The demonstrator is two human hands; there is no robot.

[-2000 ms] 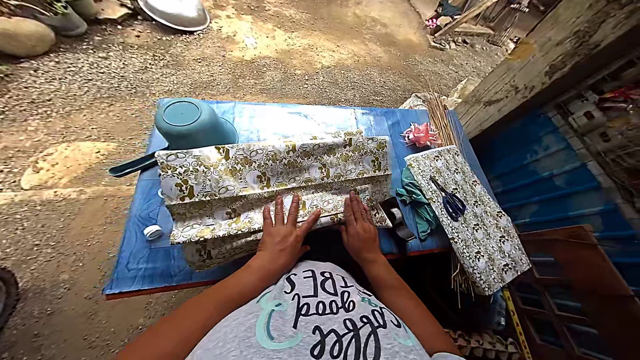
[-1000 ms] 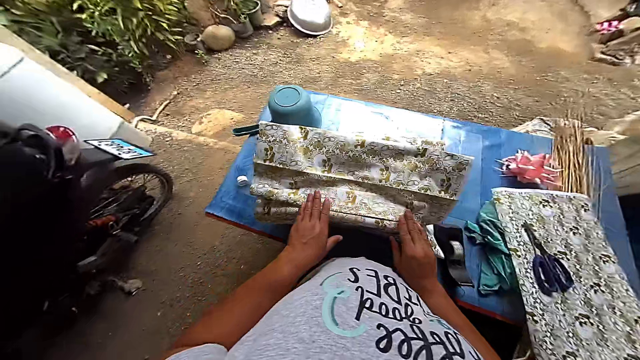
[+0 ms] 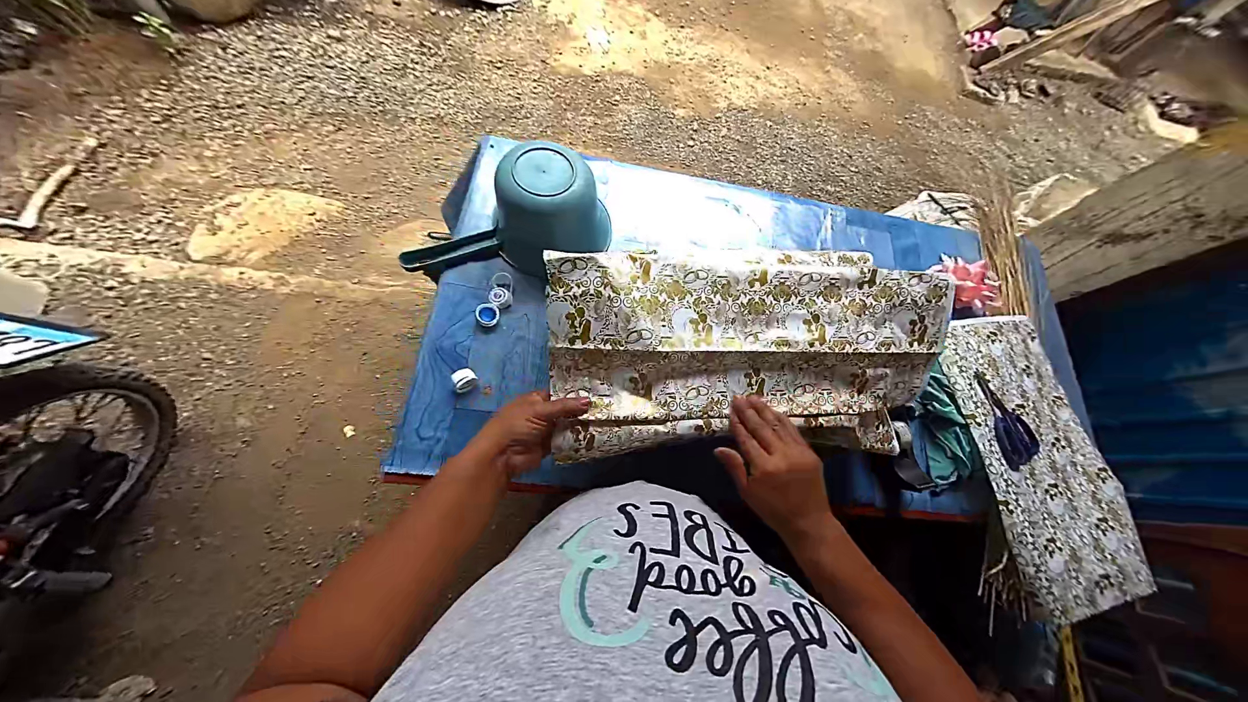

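Patterned white-and-gold wrapping paper (image 3: 751, 312) lies folded in lengthwise creases along the near side of the blue table. My left hand (image 3: 526, 429) grips the paper's near left corner, thumb on top and fingers curled at the edge. Flat on the near fold, around its middle, rests my right hand (image 3: 775, 458), its fingers together. Whether anything lies inside the folds is hidden. Dark-handled scissors (image 3: 1014, 434) lie on a second piece of patterned paper (image 3: 1063, 517) at the right, which hangs over the table's edge.
An upturned teal plastic dipper (image 3: 551, 210) stands at the back left of the blue table (image 3: 439, 390). Small white caps or containers (image 3: 464, 380) sit left of the paper. A pink bow (image 3: 967, 283), dry stalks (image 3: 1001, 244) and green cloth (image 3: 941, 429) are on the right. A motorcycle wheel (image 3: 146, 429) is far left.
My left hand has moved from flat on the paper to its near left corner. My right hand has shifted left along the near fold. The view has swung.
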